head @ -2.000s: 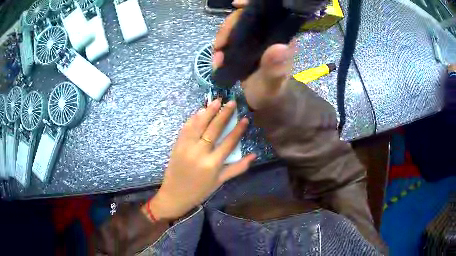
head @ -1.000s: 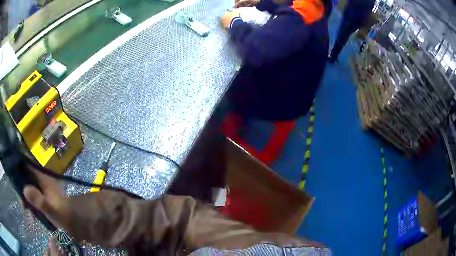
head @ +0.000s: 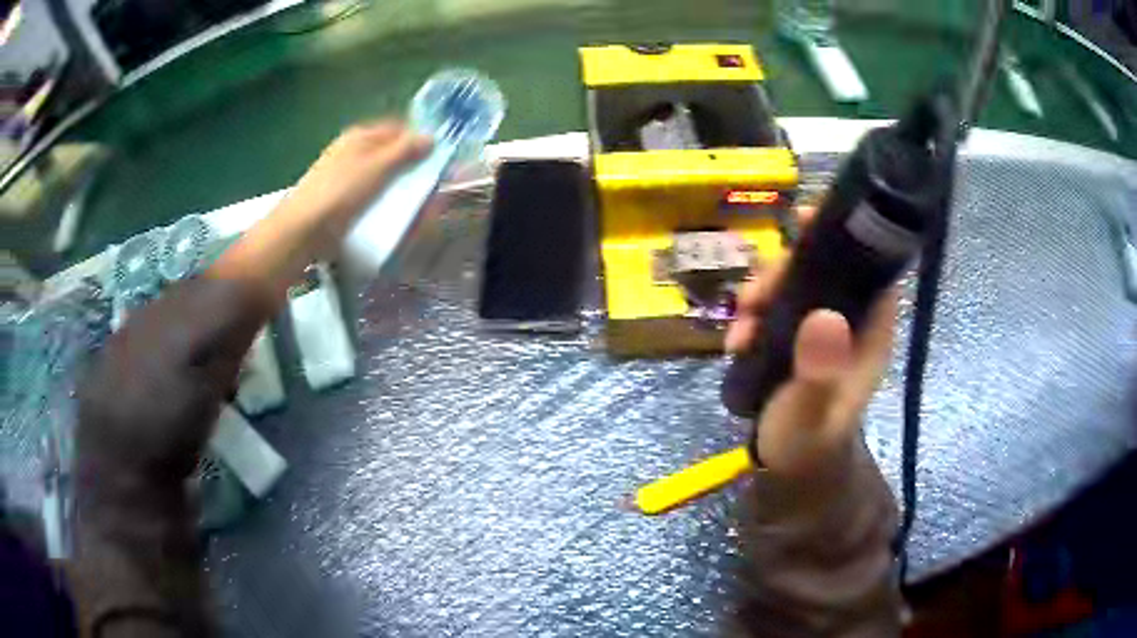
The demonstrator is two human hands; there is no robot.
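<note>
My left hand (head: 362, 168) holds a pale handheld fan (head: 405, 206) up near the far edge of the bench, by the green conveyor. The fan's round head points up and away and is blurred. My right hand (head: 829, 361) is closed around the thick black electric screwdriver (head: 848, 256), held tilted in front of the yellow screw feeder (head: 636, 199). The driver's tip cannot be made out. A screwdriver with a yellow handle (head: 693, 481) lies on the padding beside my right wrist.
A flat black rectangle, perhaps a smartphone (head: 534, 243), lies left of the feeder. Several pale fans (head: 321, 327) are grouped at the left. More fans (head: 833, 65) are on the green conveyor (head: 536, 87) beyond. A black cord (head: 923, 337) hangs at the right.
The view has swung back from the right side to the bench and feeder. My left hand, earlier pressing a fan on the padding, now holds a fan up by the conveyor. The driver remains in my right hand.
</note>
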